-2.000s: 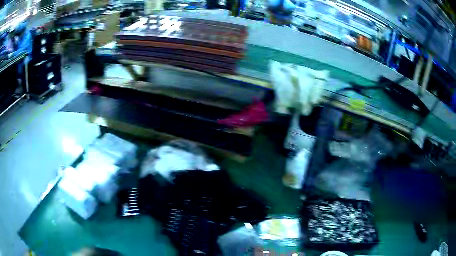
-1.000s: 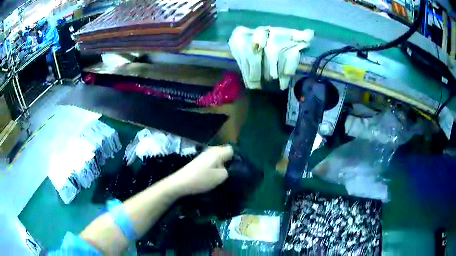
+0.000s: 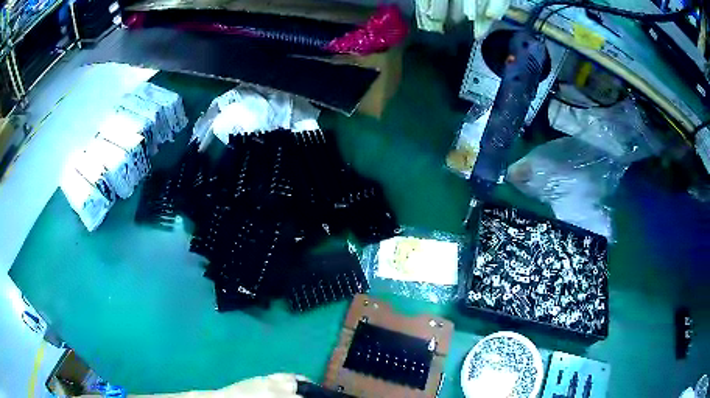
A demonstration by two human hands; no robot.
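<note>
My left hand [image 3: 272, 386] is at the bottom edge, partly cut off, with its fingers closed on the end of a dark part, mostly hidden below the picture. Just right of it, a reddish-brown fixture [image 3: 336, 365] holds a black finned part [image 3: 388, 357] lying flat. A heap of black finned parts [image 3: 268, 202] lies mid-bench. The parts tray [image 3: 537, 272] is full of small silver and black pieces. A round white dish [image 3: 502, 369] holds tiny silver bits. The electric screwdriver [image 3: 510, 109] stands behind the tray. My right hand is not in view.
Wrapped white packs [image 3: 117, 155] stand in a row at left. Crumpled white bags [image 3: 253, 113] lie behind the heap. A clear bag with a pale sheet [image 3: 416, 260] lies beside the tray; loose clear bags [image 3: 568, 171] lie behind it. A slotted pale plate [image 3: 576, 377] is at bottom right.
The view has tilted down, bringing the fixture and dish into sight. My left hand has moved from the black heap down to the bottom edge, with a dark part now at its fingers.
</note>
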